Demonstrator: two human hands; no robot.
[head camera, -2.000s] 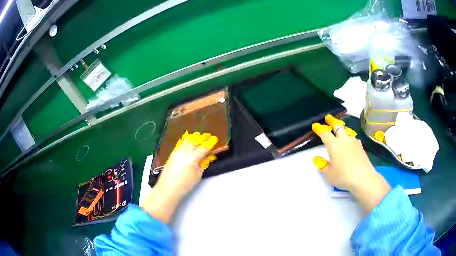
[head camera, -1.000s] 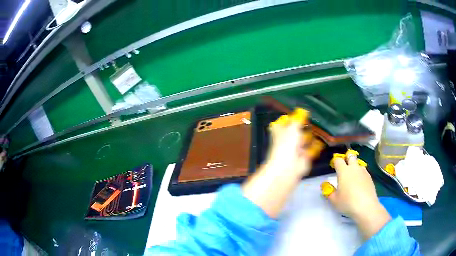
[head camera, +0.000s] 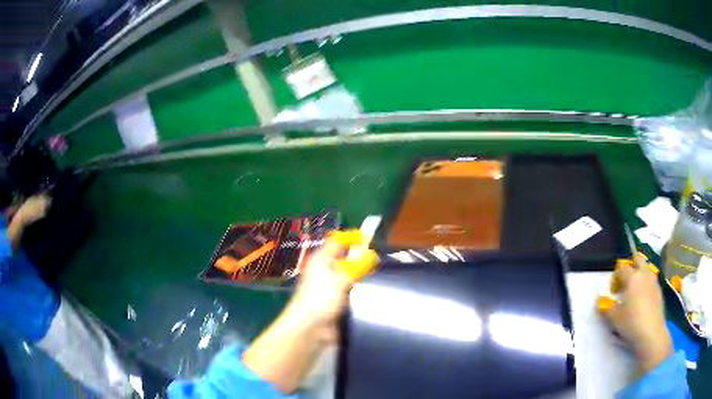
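A glossy black tablet (head camera: 461, 312) lies face up on the white mat (head camera: 597, 327) in front of me, with bright light reflections; its lower edge is cut off. My left hand (head camera: 324, 284), with yellow finger cots, is at its upper left corner, fingers bunched; blur hides whether they grip anything. My right hand (head camera: 640, 312) is beyond its right edge, thumb and fingers apart, with nothing visible between them. Behind, the black foam tray (head camera: 546, 187) holds a copper-backed tablet (head camera: 449, 206) on its left. A white label (head camera: 578, 232) lies on its dark right side.
Printed screen film (head camera: 269, 249) lies left of my left hand. Crumpled clear film (head camera: 199, 323) is at lower left. Bottles (head camera: 687, 234), white wipes (head camera: 656, 222) and a clear bag (head camera: 671, 148) are at right. Another person's hand (head camera: 31, 210) shows at far left. A green partition (head camera: 468, 86) stands behind.
The tablet lifted from the tray's right side now lies face up on the mat. My left hand has moved back left and toward me. The view has shifted left.
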